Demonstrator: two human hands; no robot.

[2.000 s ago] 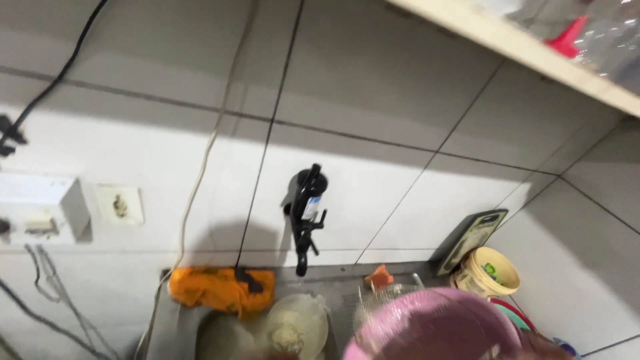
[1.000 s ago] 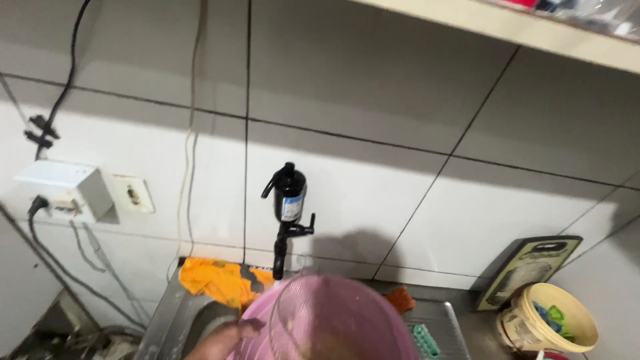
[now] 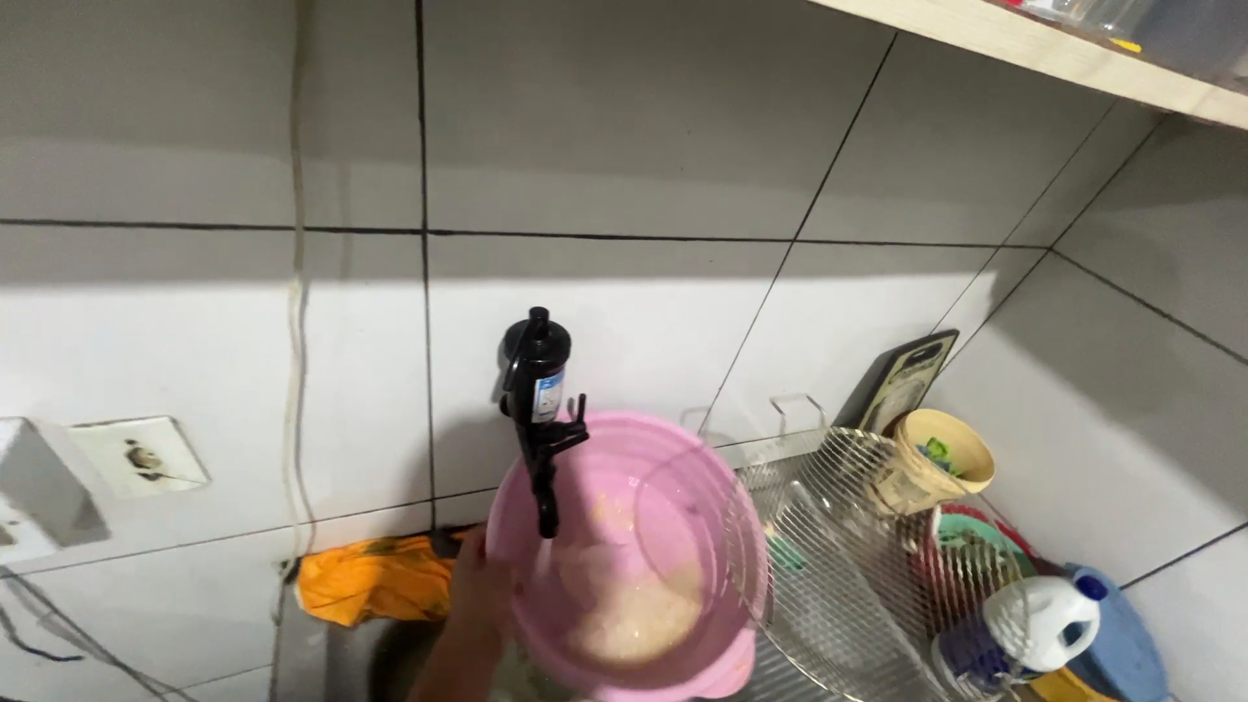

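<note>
My left hand (image 3: 480, 595) grips the left rim of a pink plastic basin (image 3: 629, 439). The basin is tilted beneath a black wall-mounted faucet with a filter body (image 3: 538, 390), its spout over the basin's left part. Cloudy liquid with pale bits lies in the bottom of the basin. My right hand is not visible. A wire mesh basket or strainer (image 3: 829, 575), partly blurred, is at the basin's right side; what holds it up cannot be seen.
An orange cloth (image 3: 375, 582) lies at the sink's back left edge. To the right are a cream bucket (image 3: 951, 458), a cutting board (image 3: 902, 380) against the wall, and a white jug with a blue cap (image 3: 1043, 624). A wall outlet (image 3: 141, 458) is at left, a shelf (image 3: 1053, 54) above.
The pink basin has come under the faucet, its inside now showing. The wire mesh has come into clear view at right. The view has shifted.
</note>
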